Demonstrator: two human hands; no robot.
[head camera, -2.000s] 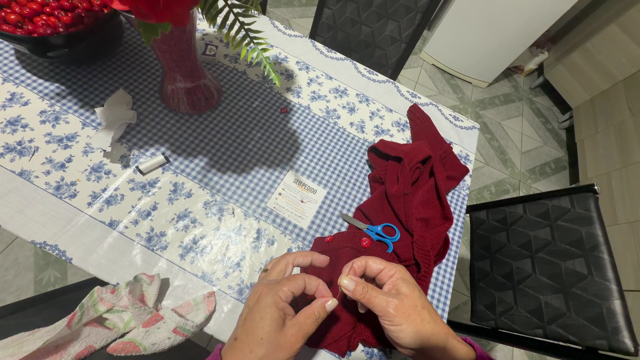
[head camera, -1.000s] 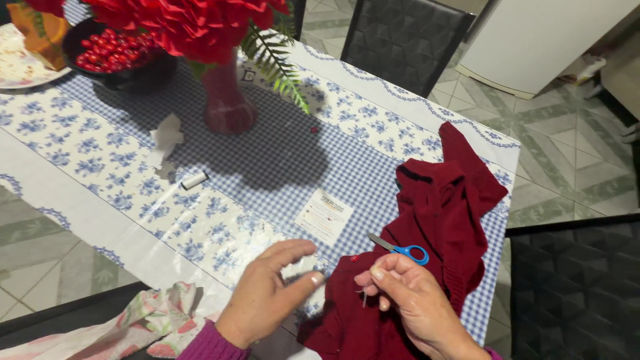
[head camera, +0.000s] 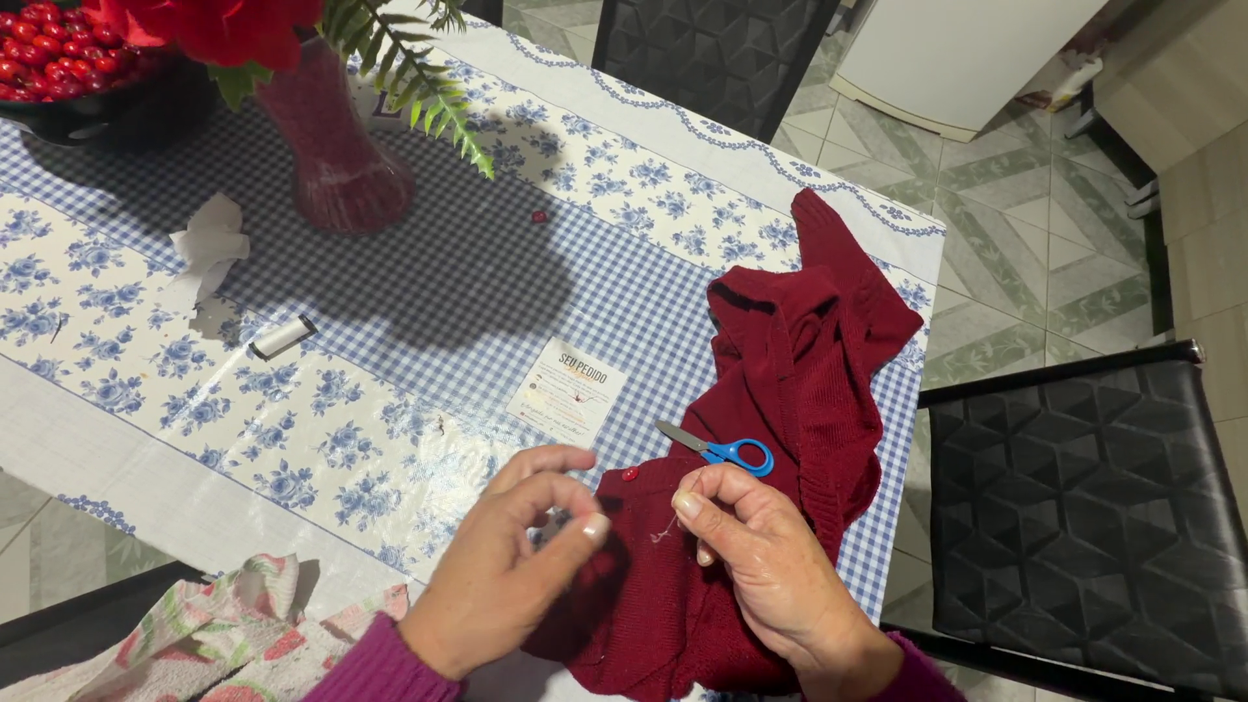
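Observation:
A dark red knitted garment (head camera: 780, 390) lies along the right side of the table, its near part beneath both hands. My right hand (head camera: 760, 556) pinches a light thread (head camera: 666, 532) between thumb and forefinger over the knit; a needle cannot be made out. To its left, my left hand (head camera: 531, 546) hovers with thumb and fingers apart, holding nothing. Between the hands and a little beyond them, a red button (head camera: 630, 474) sits on the garment. Scissors with blue handles (head camera: 726, 452) rest on the knit just past my right hand.
A printed paper card (head camera: 568, 392), a thread spool (head camera: 283, 336), crumpled white paper (head camera: 210, 249) and a small red piece (head camera: 539, 216) lie on the tablecloth. Farther back stand a glass vase (head camera: 341, 156) and a bowl (head camera: 88, 107) of red fruits. A patterned cloth (head camera: 214, 634) is at lower left.
Two seconds ago my hands were close together over the garment; now they are apart. My left hand opened and moved left, and has since come partway back toward the right. The view has shifted.

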